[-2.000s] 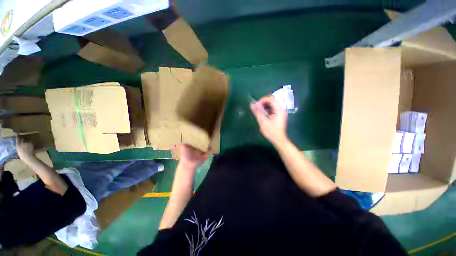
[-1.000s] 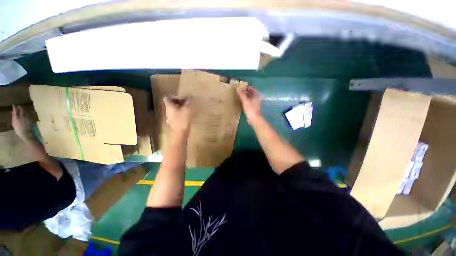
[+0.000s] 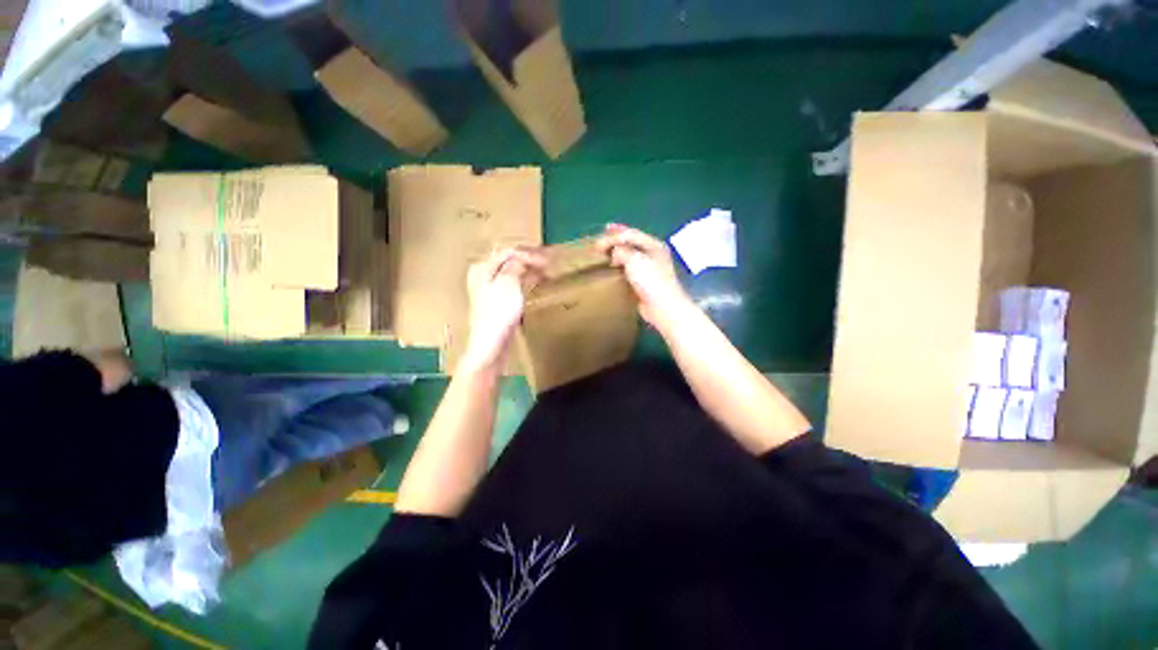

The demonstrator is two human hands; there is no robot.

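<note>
A small brown carton is held near my body, its upper end between my two hands. My left hand grips its upper left corner. My right hand grips its upper right corner, fingers on the flap. Flat carton blanks lie just left of the held carton, partly behind my left hand. A little pile of white slips lies on the green surface right of my right hand. The inside of the held carton is hidden.
A bundle of flat cartons with a green strap lies at left. Opened cartons stand along the far side. A large open carton with white boxes is at right. Another person is at lower left.
A blank lay flat under my hands a second ago; now a carton with folded-out shape is held between them, closer to my body. The view has shifted, showing the far cartons again.
</note>
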